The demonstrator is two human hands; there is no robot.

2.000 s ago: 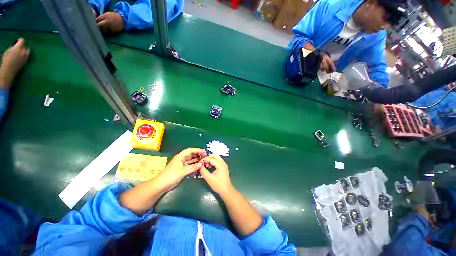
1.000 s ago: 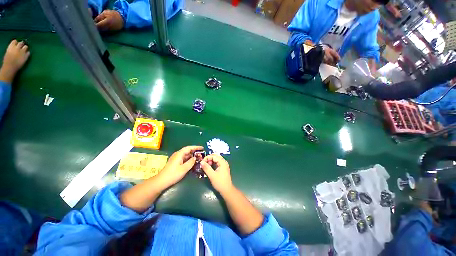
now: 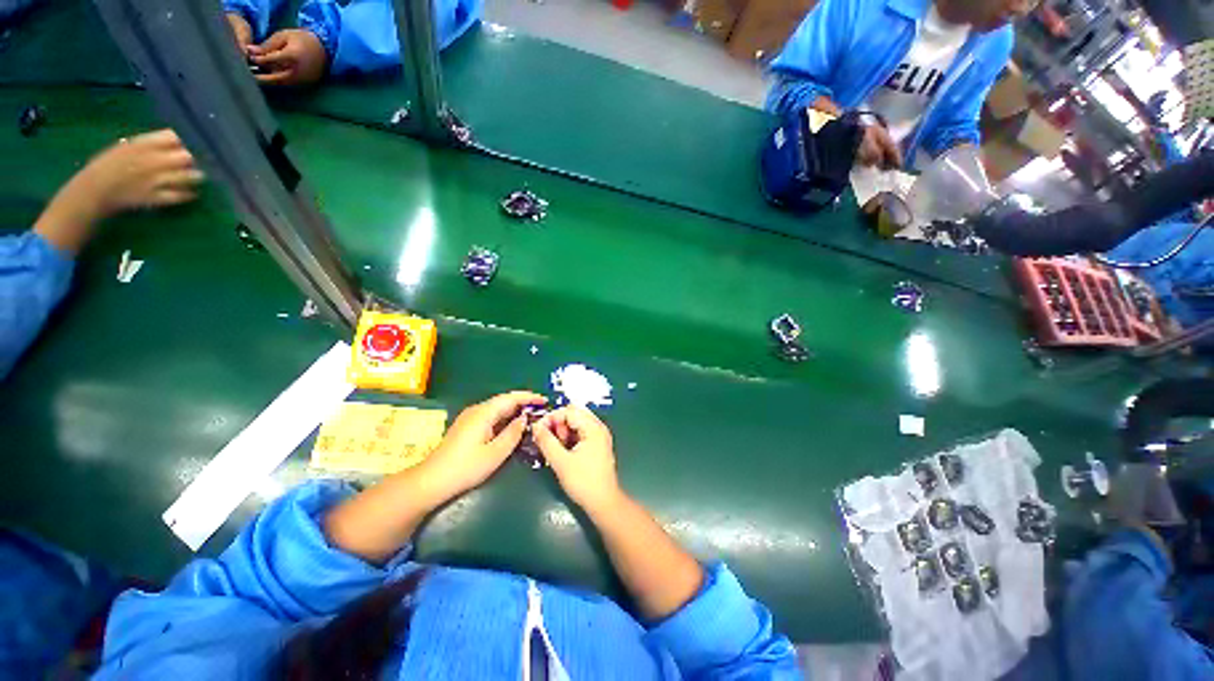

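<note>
My left hand (image 3: pixel 482 442) and my right hand (image 3: pixel 578 450) meet over the near edge area of the green belt. A small dark unit (image 3: pixel 533 454) is held between them, mostly hidden by my fingers. My left hand grips its left side. The fingertips of my right hand touch its top; whether they pinch a small white part cannot be told. A loose pile of small white parts (image 3: pixel 582 385) lies just beyond my fingers.
An emergency stop button (image 3: pixel 385 343), yellow label (image 3: pixel 380 439) and white strip (image 3: pixel 260 446) lie left. Several units ride the conveyor belt (image 3: pixel 639 286). A white sheet (image 3: pixel 948 559) with dark units is at right. A metal post (image 3: pixel 240 166) stands left. Other workers sit around.
The units on the belt have moved left. The dark unit has become partly visible between my hands, which stay nearly in place. Another worker's hand at far left has reached inward.
</note>
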